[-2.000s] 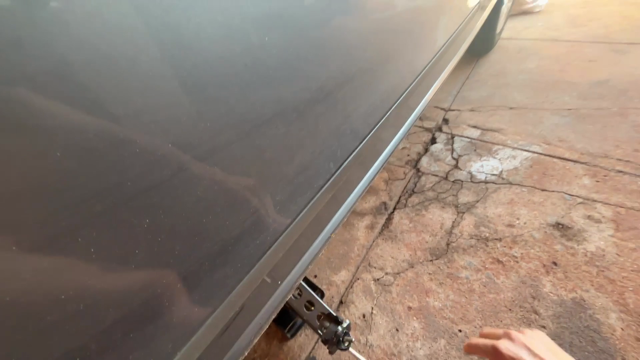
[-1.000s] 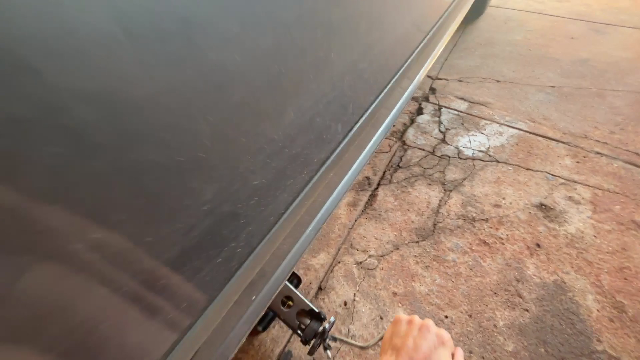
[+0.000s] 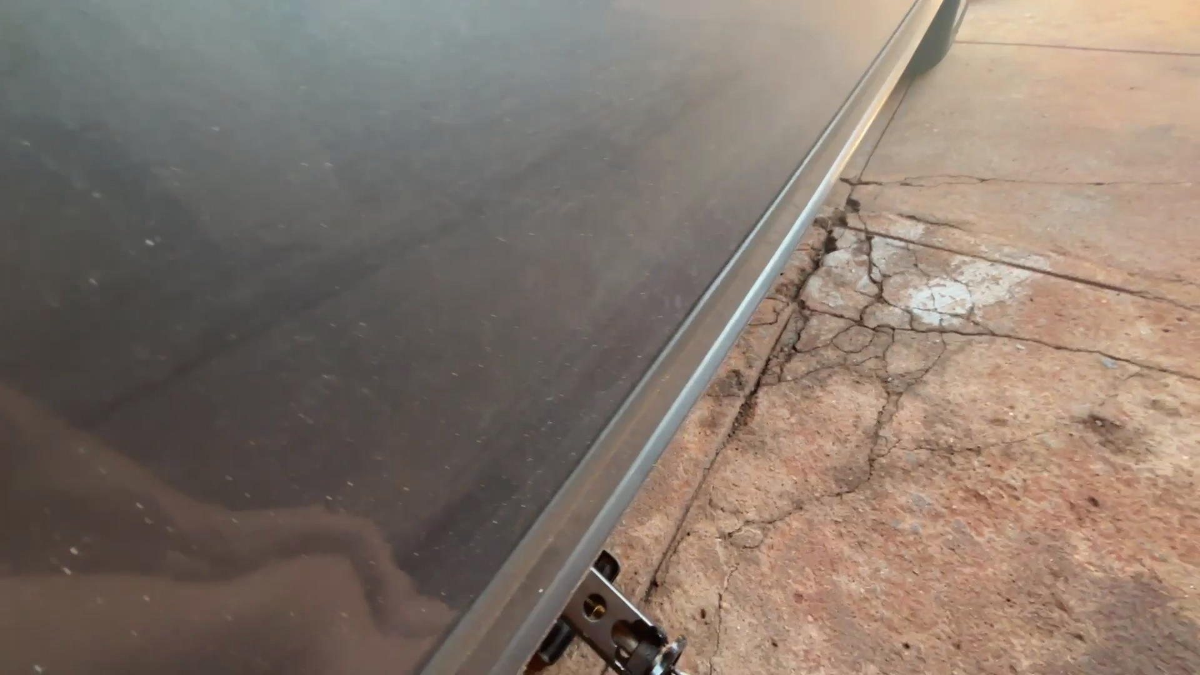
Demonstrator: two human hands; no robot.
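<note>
At the bottom of the head view, the metal end of a scissor jack [image 3: 619, 623] juts out from beneath the sill of a car [image 3: 647, 403]. A perforated arm and the screw end of the jack show; the rest is hidden under the sill or cut off by the frame's lower edge. The dark, dusty door panel [image 3: 422, 281] fills the left and carries a blurred reflection. Neither my left hand nor my right hand is in view, so what they hold cannot be seen.
Cracked reddish concrete [image 3: 956, 525] lies to the right of the car, with a whitish patch [image 3: 942, 300] on it. Part of a tyre [image 3: 937, 42] shows at the top, beyond the sill.
A hand came to the rod at the jack's end, closed around it one second ago, and is now out of view. Most of the rod has also left the frame.
</note>
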